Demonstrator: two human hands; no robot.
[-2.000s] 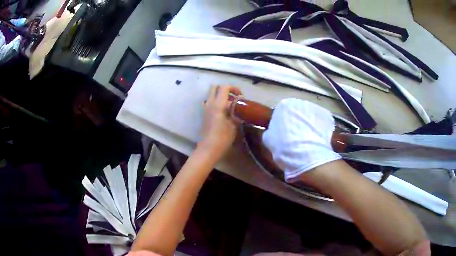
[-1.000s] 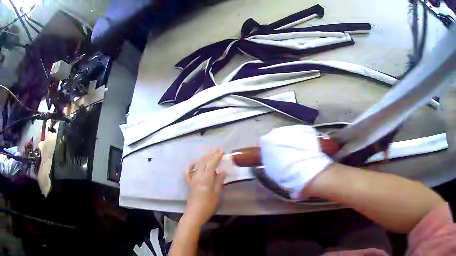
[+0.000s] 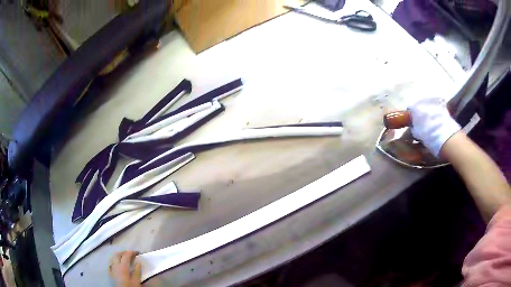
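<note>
A long strip [image 3: 255,220], white side up, lies nearly straight along the table's near edge. My bare left hand [image 3: 126,268] is at its left end, low in the frame and partly cut off by the bottom edge; its fingertips touch the strip's end. My right hand [image 3: 432,124], in a white glove, is closed round the orange-brown handle of the steam iron [image 3: 404,147]. The iron rests at the right of the table, apart from the strip's right end. A loose pile of purple and white strips [image 3: 151,147] lies at the left.
Shears [image 3: 358,21] lie at the far side beside a tan cardboard sheet [image 3: 224,22]. A long dark purple padded board [image 3: 84,78] stands at the back left. The pale steam hose [image 3: 486,64] rises at the right. Purple cloth [image 3: 417,19] lies at the far right.
The view has swung right. The iron has moved right, off the strip, which now shows along its whole length. My left hand is now at the strip's left end.
</note>
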